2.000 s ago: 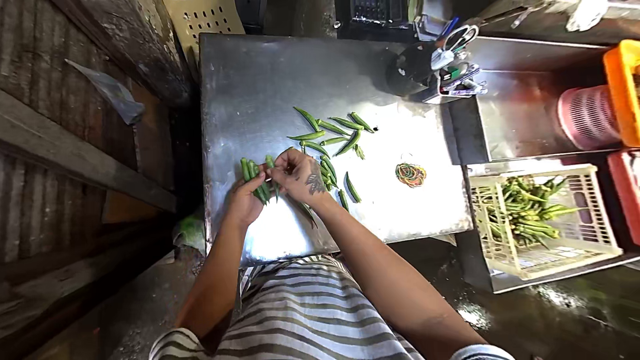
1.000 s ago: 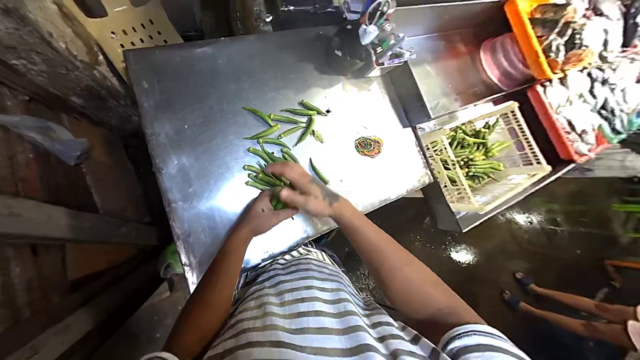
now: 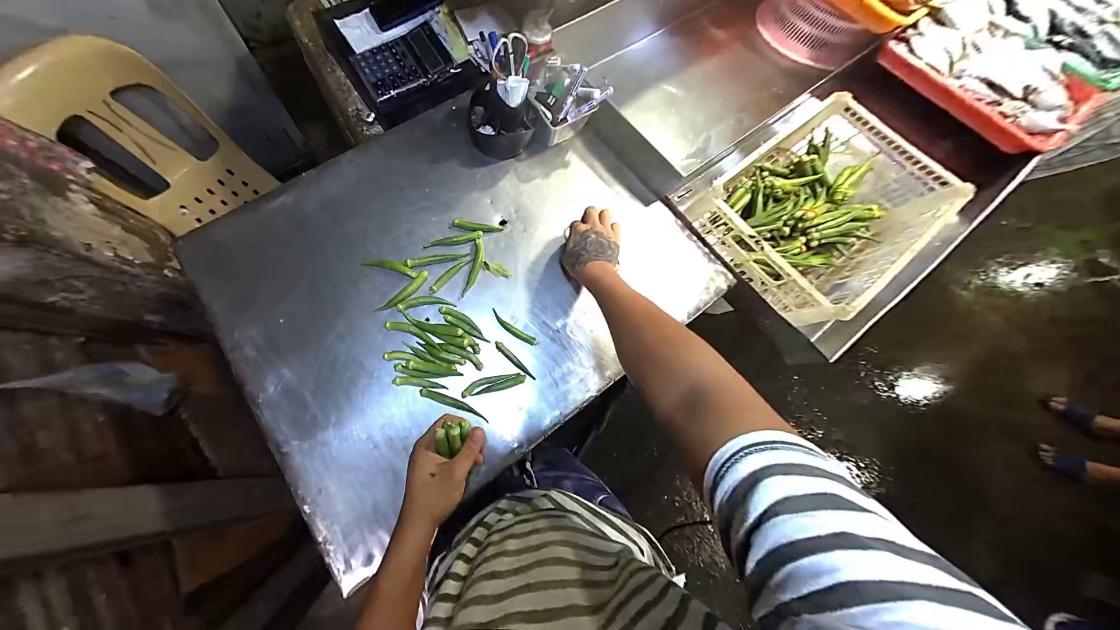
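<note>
My left hand (image 3: 444, 468) grips a small bunch of okra pods (image 3: 452, 437), stem ends up, near the front edge of the metal table (image 3: 289, 350). Beyond it lies a close group of okra (image 3: 433, 350), with single pods around it and a looser scatter of okra (image 3: 446, 254) farther back. My right hand (image 3: 592, 243) is palm down toward the table's right side, where it covers most of a small pile of rubber bands (image 3: 567, 234). Its fingertips are partly hidden, so whether it holds a band cannot be told.
A black cup (image 3: 499, 131) with scissors and a clear pen holder (image 3: 569, 109) stand at the back edge. At right is a cream plastic crate (image 3: 949, 188) of okra, beyond it a red tray (image 3: 945, 101) of fish. A plastic chair (image 3: 201, 179) stands back left; a person's feet (image 3: 1067, 437) show far right.
My right hand has left the okra bunch and moved right onto the rubber bands. My left hand keeps the bunch, now apart from the okra group. The view has shifted.
</note>
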